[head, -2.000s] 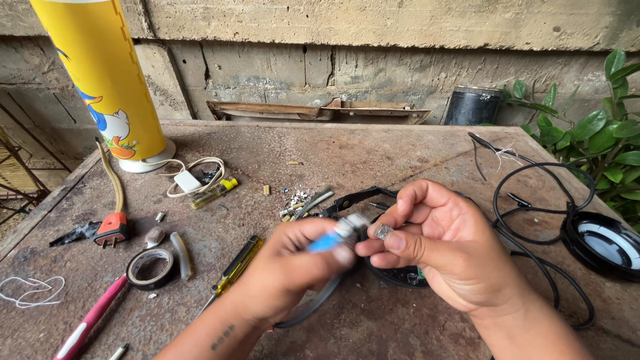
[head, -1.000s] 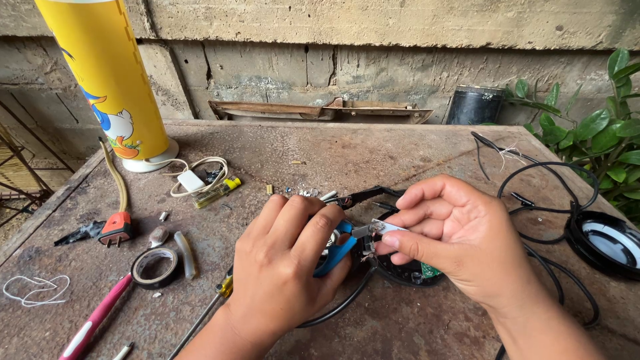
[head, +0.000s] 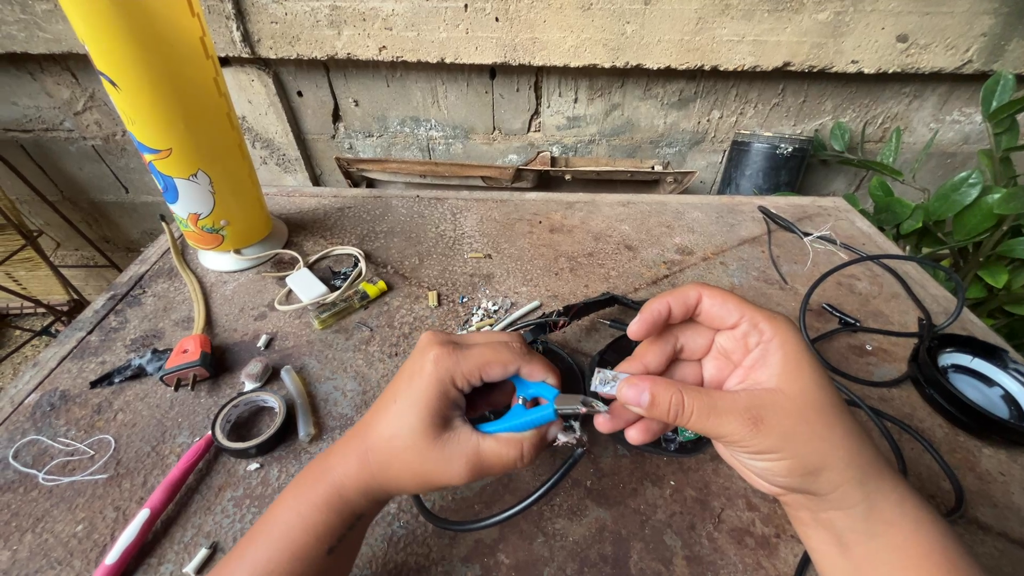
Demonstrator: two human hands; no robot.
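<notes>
My left hand [head: 472, 416] is closed around blue-handled cutting pliers [head: 528, 408], whose metal jaws point right. Between the thumb and fingertips of my right hand [head: 712, 368] is a small whitish rectangular part [head: 608, 382], just above the tips of the jaws. Beneath both hands lie opened round black housings, partly hidden; the right one [head: 668, 448] shows a bit of green circuit board. A thick black cable [head: 496, 524] curves below my left hand. Small white debris [head: 488, 310] lies beyond my left hand.
At left stand a yellow cylinder [head: 176, 120], an orange plug [head: 188, 360], a black tape roll [head: 250, 424] and a pink-handled tool [head: 156, 508]. A white cable [head: 360, 264] lies behind them. Black cable loops [head: 808, 320] and a round black part [head: 972, 384] lie at right on the rusty table [head: 384, 216].
The pliers were blurred in my left hand, then largely covered by its fingers; now their handles and jaws show plainly. The small part remains in my right fingertips.
</notes>
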